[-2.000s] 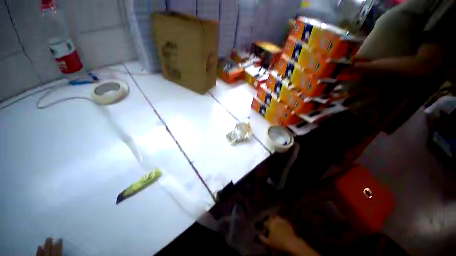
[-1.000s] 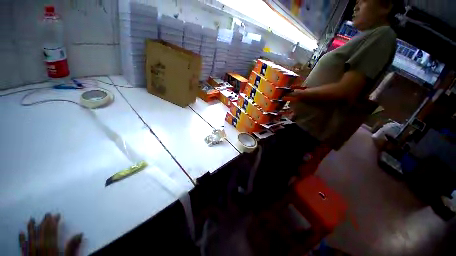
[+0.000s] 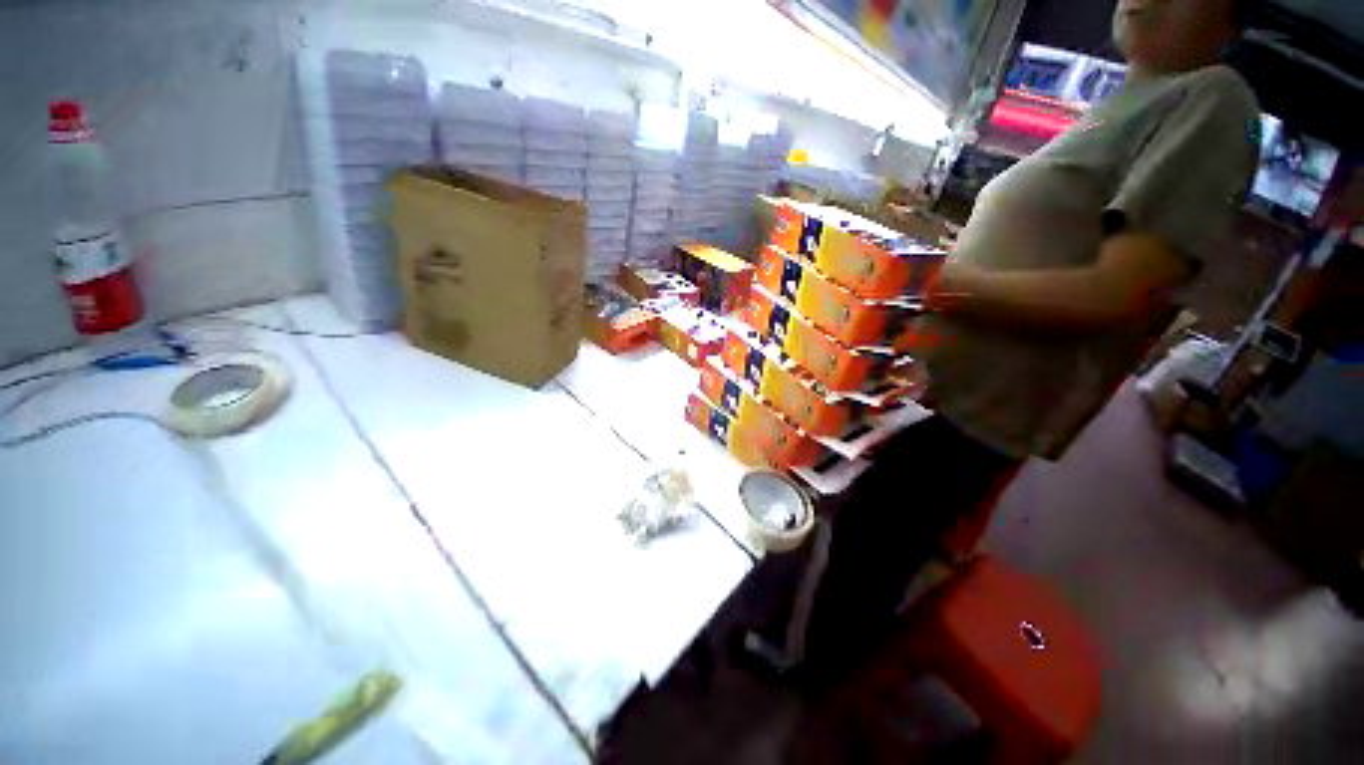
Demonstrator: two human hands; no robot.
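Neither of my hands is in the picture. A yellow-green utility knife (image 3: 341,717) lies on the white table (image 3: 494,523) near the lower edge, its dark end cut off by the frame. A small crumpled clear bag (image 3: 655,505) lies near the table's right side. One tape roll (image 3: 776,510) is at the right edge of the table. Another tape roll (image 3: 228,395) lies flat at the left. An open brown carton (image 3: 488,278) stands upright near the wall.
Stacked orange retail boxes (image 3: 815,344) stand at the right. A person (image 3: 1070,269) stands beside them, an arm at the stack. White stacks (image 3: 374,180) line the wall. A bottle with red cap (image 3: 93,224) and blue-handled tool (image 3: 138,359) are at left. A red stool (image 3: 1017,658) stands on the floor.
The view has shifted, so the knife and tapes sit lower in the picture. My hand at the lower left and the hand seen earlier at the lower right are out of view.
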